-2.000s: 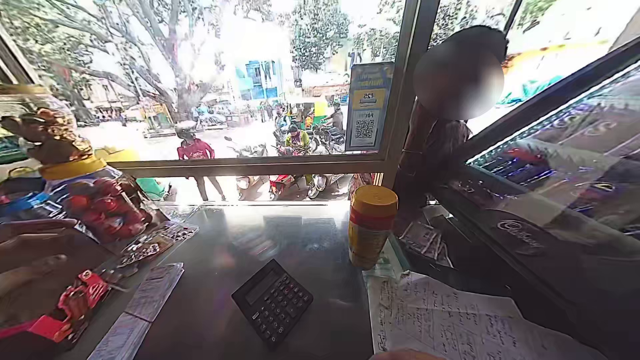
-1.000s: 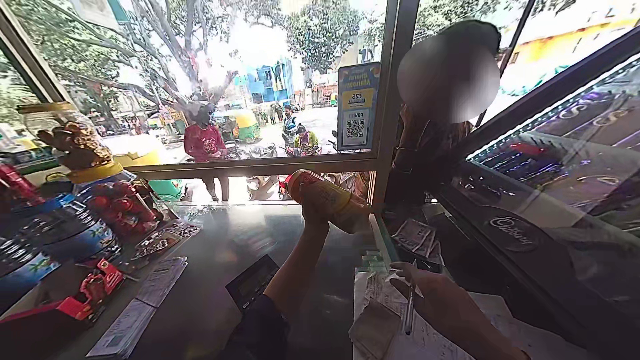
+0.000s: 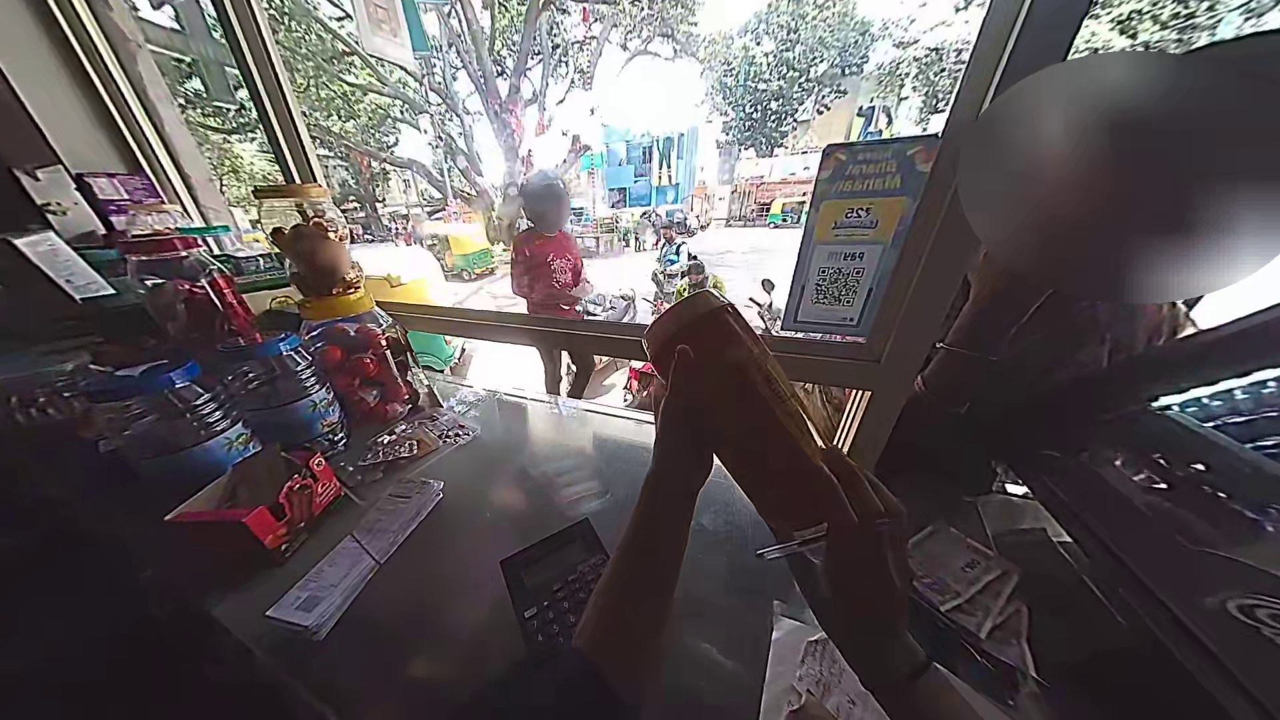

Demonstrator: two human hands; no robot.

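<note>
Both my hands hold a tall plastic jar (image 3: 745, 420), tilted with its lid end up to the left, above the metal counter. My left hand (image 3: 685, 415) grips it near the lid. Around its lower end is my right hand (image 3: 860, 540), which also has a pen (image 3: 792, 545) between its fingers. Beneath my left forearm lies a black calculator (image 3: 555, 575), partly covered. Handwritten papers (image 3: 825, 680) lie under my right forearm at the bottom edge.
Jars of sweets (image 3: 360, 365), a red open box (image 3: 270, 500) and a paper stack (image 3: 355, 560) line the left side. Banknotes (image 3: 965, 575) lie at the right. A window frame (image 3: 620, 340) borders the counter. A person (image 3: 1080, 200) stands close at the right; another (image 3: 547, 270) stands outside.
The jar stood upright on the counter two seconds ago; one second ago my left hand held it raised. My right hand has moved from over the papers onto the jar. The view has swung left.
</note>
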